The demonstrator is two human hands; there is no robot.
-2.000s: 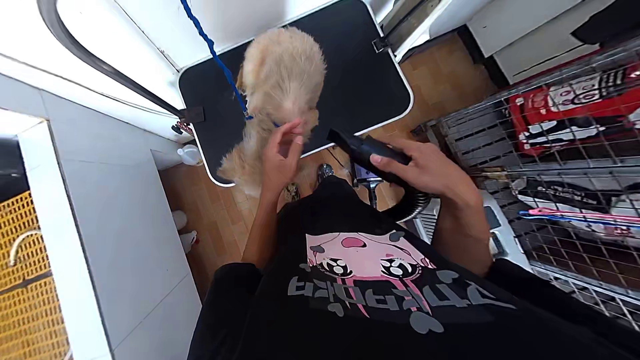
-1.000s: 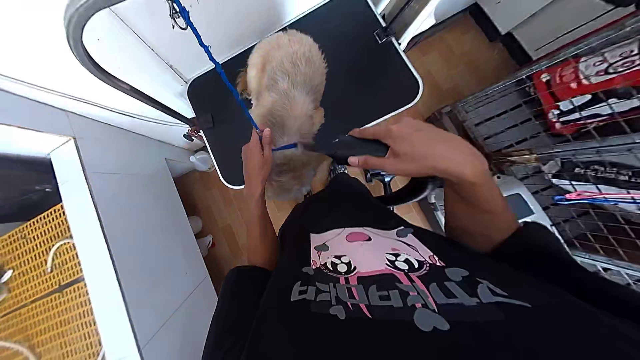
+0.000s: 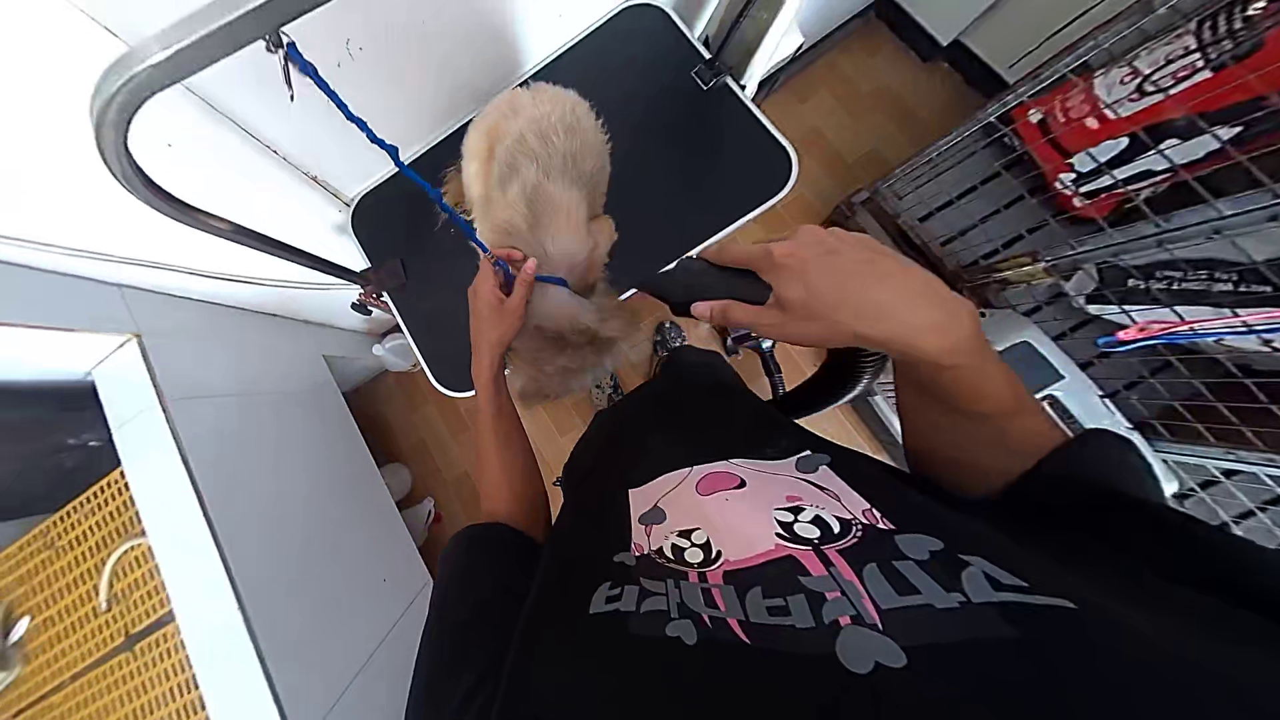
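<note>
A light tan, fluffy dog is on a black grooming table with white edging, its head toward me and blurred. A blue braided grooming loop runs from the metal grooming arm down to the dog's neck. My left hand is closed on the loop beside the neck. In my right hand is the black nozzle of a dryer, its tip pointed at the dog's head fur; a ribbed black hose hangs below my right wrist.
Wire cages with a red package stand on the right. At the lower left is a white-rimmed tub with a yellow slatted grate. White containers sit on the floor beside a tiled wall.
My left hand, open by the dog's head two seconds ago, has taken hold of the blue loop. The dryer nozzle has come level with the head, and the head fur has shifted.
</note>
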